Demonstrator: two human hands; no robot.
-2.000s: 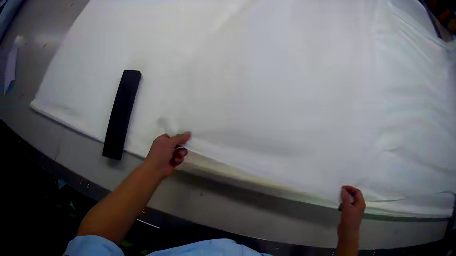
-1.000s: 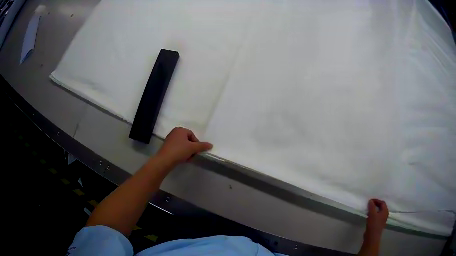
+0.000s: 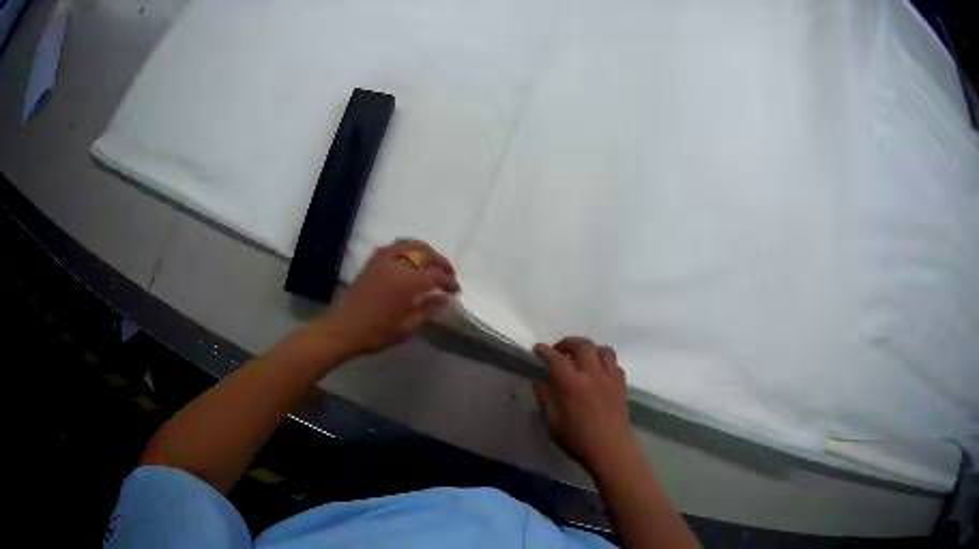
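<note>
The white fabric ply lies over the fabric lay, whose layered edge runs along the near side. My left hand is at this edge, just right of the black cloth weight, with its fingers closed on the cloth edge. My right hand is farther right on the same edge, its fingertips on top and thumb below, pinching the edge. The cloth between my hands is slightly raised. The weight lies across the edge, its near end sticking out over the table.
The grey table shows in front of the lay, with its metal edge bending along the near side. A small white scrap lies on the table at the far left. Wrinkles show in the cloth at the right.
My right hand has moved left along the edge, much closer to my left hand. My left hand has stayed near the weight and its wrist has turned. The cloth between them has become uneven.
</note>
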